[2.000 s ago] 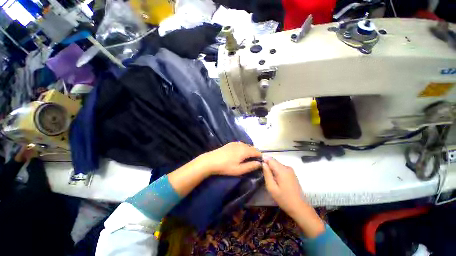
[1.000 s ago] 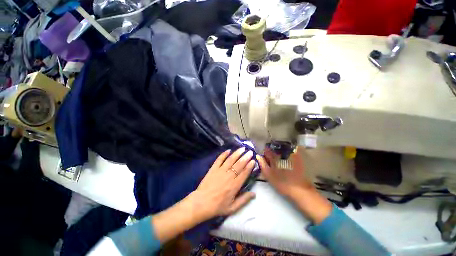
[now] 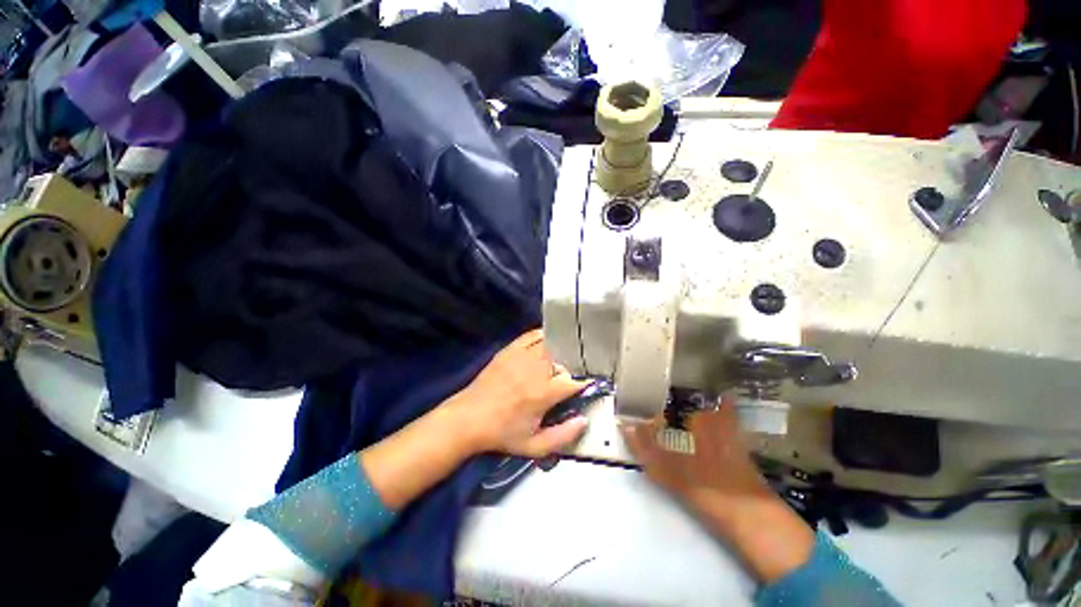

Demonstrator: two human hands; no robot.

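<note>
The navy garment (image 3: 403, 415) lies on the white table left of the sewing machine (image 3: 830, 296), its matte black lining and shiny grey-navy layer spread behind. My left hand (image 3: 516, 397) is bare and grips a bunched edge of the garment beside the left end of the machine head. My right hand (image 3: 699, 457) is bare, blurred and partly behind the machine head, by the needle area. Its fingertips are hidden, so I cannot tell whether it holds cloth. The needle and presser foot are hidden by the head.
A cream-yellow neighbouring machine (image 3: 53, 255) stands at the left. A black pad (image 3: 886, 440) and dark snips (image 3: 830, 504) lie under and beside the machine arm. Red cloth (image 3: 901, 65), clear plastic (image 3: 699, 62) and purple cloth (image 3: 125, 95) are heaped behind.
The view has moved closer over the machine head. Both hands have gone from the table's front edge to the needle area, bringing the garment edge along. My left hand has bunched its fingers around the cloth.
</note>
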